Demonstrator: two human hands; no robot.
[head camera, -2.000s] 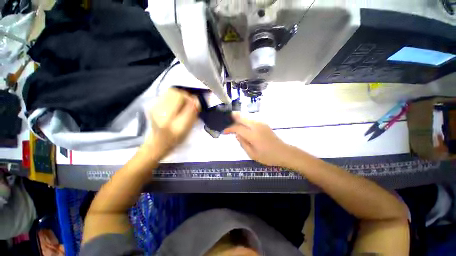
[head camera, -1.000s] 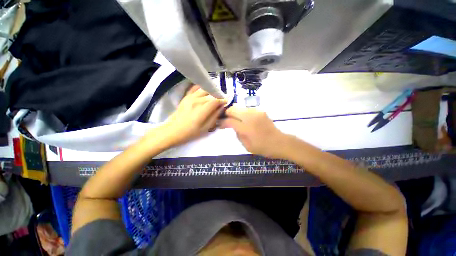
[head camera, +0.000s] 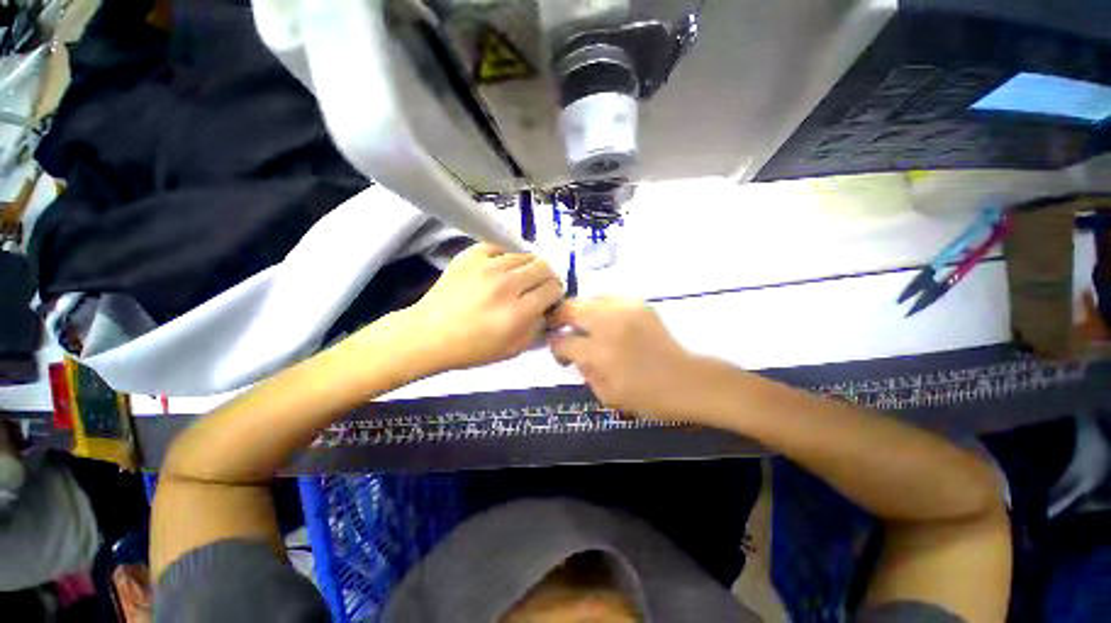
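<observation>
My left hand (head camera: 493, 304) and my right hand (head camera: 619, 353) meet fingertip to fingertip just in front of the presser foot (head camera: 597, 250). Both pinch the edge of a garment piece; most of what they hold is hidden by the fingers. A narrow dark strip shows just above the fingertips. The grey-white garment piece (head camera: 262, 310) runs from my left hand to the left, with black cloth beside it. The large black garment body (head camera: 183, 170) lies heaped at the left of the table.
The sewing machine head (head camera: 731, 85) stands over the table. Snips (head camera: 956, 262) with blue and red handles lie at the right beside a brown cardboard box (head camera: 1042, 280). A yellow-edged board (head camera: 100, 414) is at the left end. A blue basket (head camera: 366, 535) is below the table edge.
The small black piece seen between my hands is now mostly hidden by the fingers. My hands came together, then moved slightly towards the table's front edge. The camera view shifted.
</observation>
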